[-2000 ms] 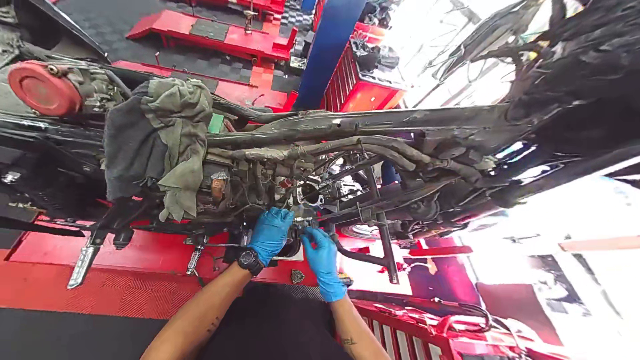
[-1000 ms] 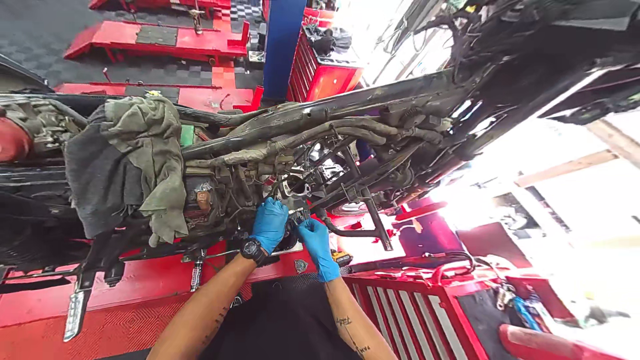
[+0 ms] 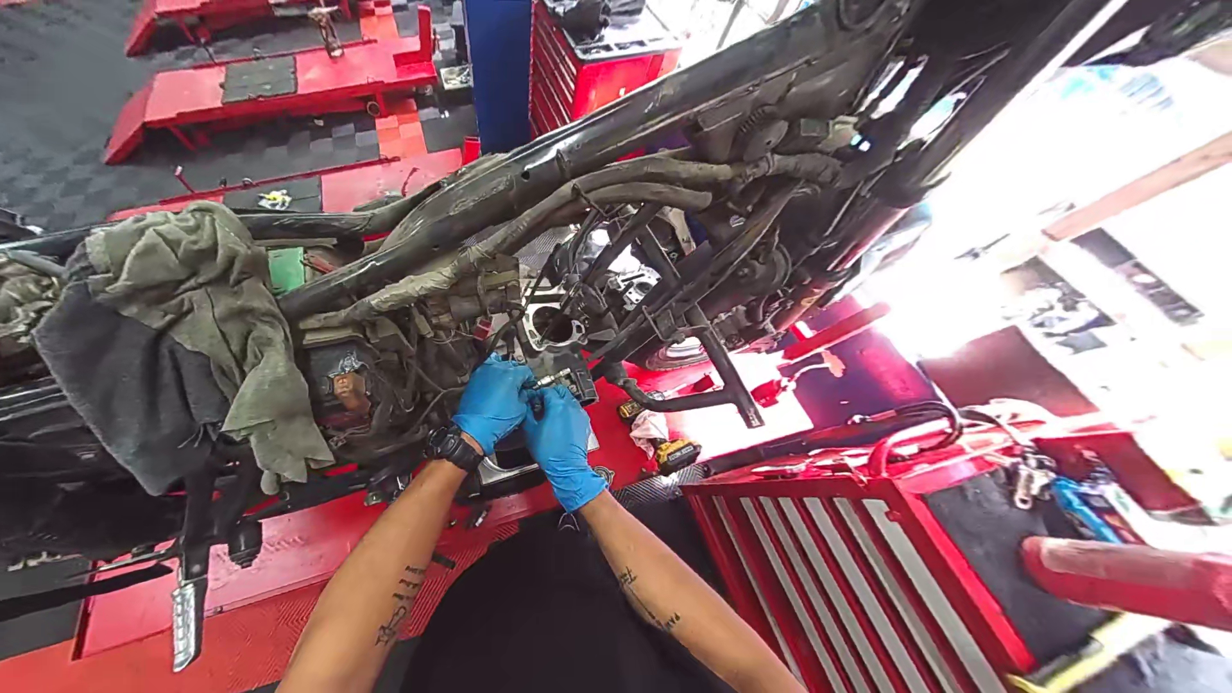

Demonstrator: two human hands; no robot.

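Observation:
Both of my hands wear blue gloves and meet low on the side of a partly dismantled motorcycle engine. My left hand (image 3: 493, 402) has its fingers bent at a small metal part (image 3: 549, 380) beside a dark block. Against it from the right, my right hand (image 3: 563, 438) has its fingertips on or next to the same part; whether either hand grips it cannot be told. Just above them lies the open round bore of the engine cylinder (image 3: 553, 325). The black frame tube (image 3: 539, 159) of the motorcycle and a wrapped wiring harness (image 3: 616, 183) run above.
Grey and green rags (image 3: 207, 337) hang over the motorcycle at left. A red tool chest (image 3: 857, 577) stands at lower right, with a yellow and black power tool (image 3: 677, 455) near its corner. A side stand or foot lever (image 3: 188, 616) sticks down at lower left. Red lifts (image 3: 279, 82) stand behind.
The view has moved closer and tilted. Both hands remain together at the engine beside the cylinder bore.

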